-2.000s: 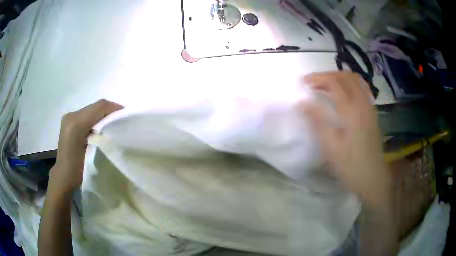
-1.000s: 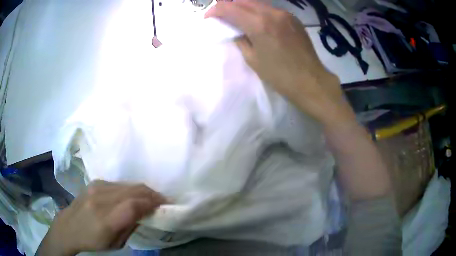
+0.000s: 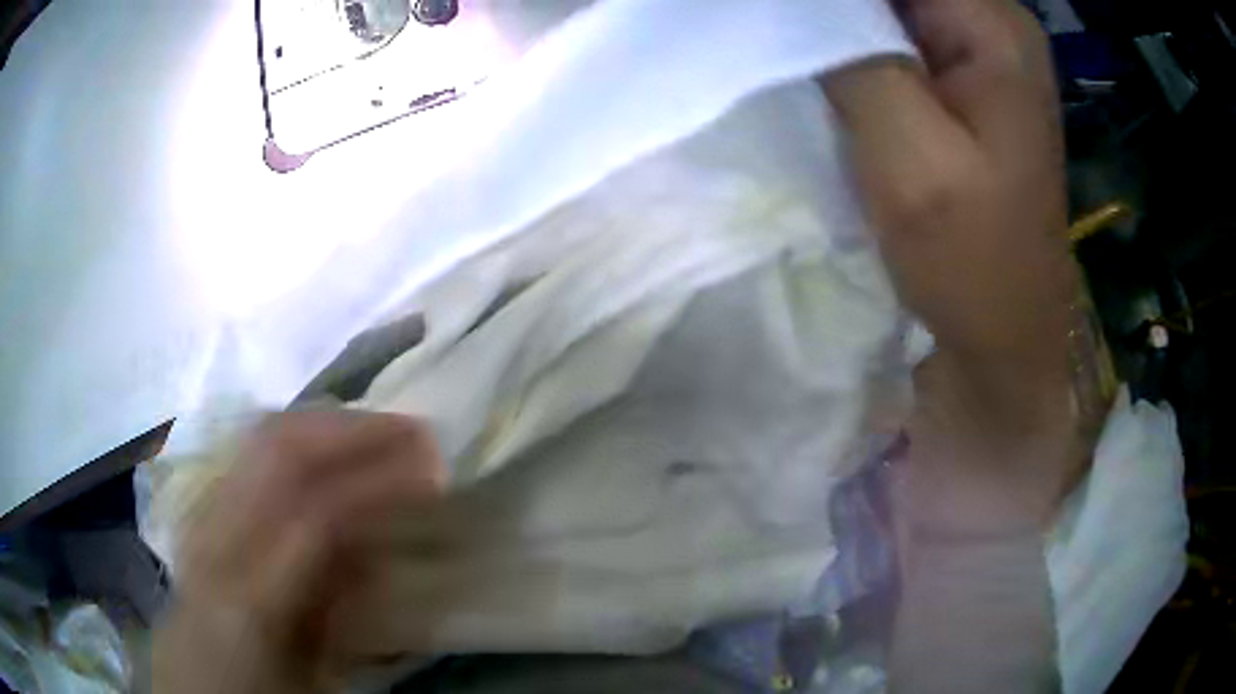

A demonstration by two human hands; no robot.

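Note:
A white garment piece [image 3: 610, 353] spreads across the middle, over the table's front edge and my lap, with yellowish folds. My right hand [image 3: 949, 122] grips its edge at the upper right and holds it raised. My left hand [image 3: 325, 502] is blurred at the lower left, at the near part of the cloth; its fingers look curled, but the grip is not clear. The needle plate [image 3: 325, 82] shows at the top left, with shiny metal parts [image 3: 363, 19] near the needle area and a small dark disc [image 3: 434, 11] beside them.
The white table [image 3: 95, 271] extends left, with its front edge at the lower left. Part of a yellow rim [image 3: 1098, 221] shows at the right. White cloth [image 3: 1125, 542] hangs at the lower right, and more pale material [image 3: 88, 644] lies at the lower left.
My right hand has moved right, pulling the cloth's edge out to the upper right. The needle plate is uncovered again. My left hand has moved slightly up. The view has shifted, and the shears are no longer visible.

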